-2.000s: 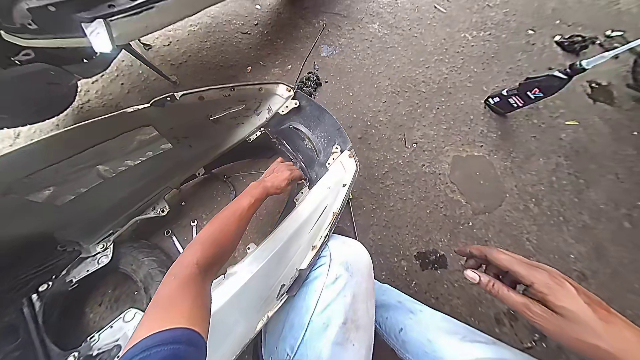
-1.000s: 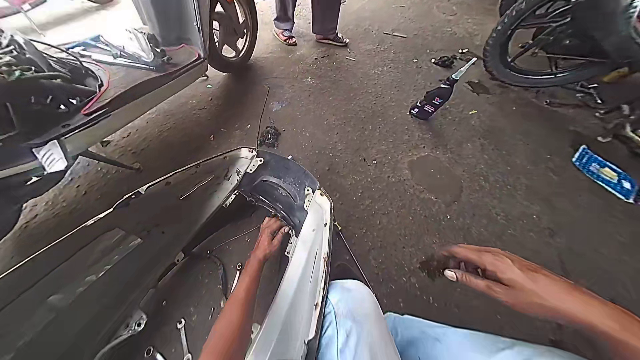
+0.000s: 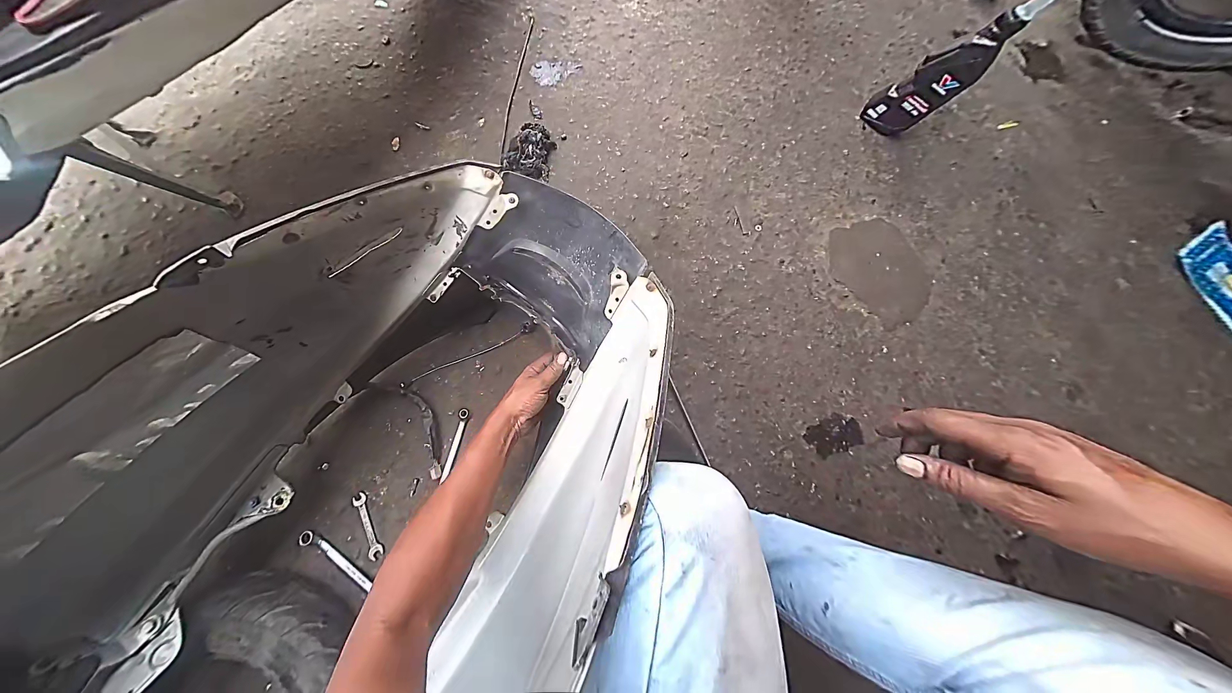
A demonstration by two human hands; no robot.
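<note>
A white plastic motorcycle body fairing [image 3: 539,577] lies with its inner side up, its near edge against my knee. A black plastic end piece [image 3: 553,250] joins its two sides. My left hand [image 3: 534,390] reaches inside and touches the lower edge of the black piece, thumb on top; its other fingers are partly hidden, so the full grip does not show. My right hand [image 3: 1001,472] hovers over the floor at the right, fingers slightly curled and apart, holding nothing.
Inside the fairing's opening, an open-end wrench [image 3: 368,526], a ring spanner [image 3: 335,561] and another spanner [image 3: 454,445] lie on the floor near a tyre [image 3: 269,626]. A black bottle [image 3: 938,87], a blue packet [image 3: 1209,269] and a wheel [image 3: 1165,34] are at the right.
The view has swung up and back down. My left hand stays inside the fairing at the black end piece. My right hand remains held out above the floor.
</note>
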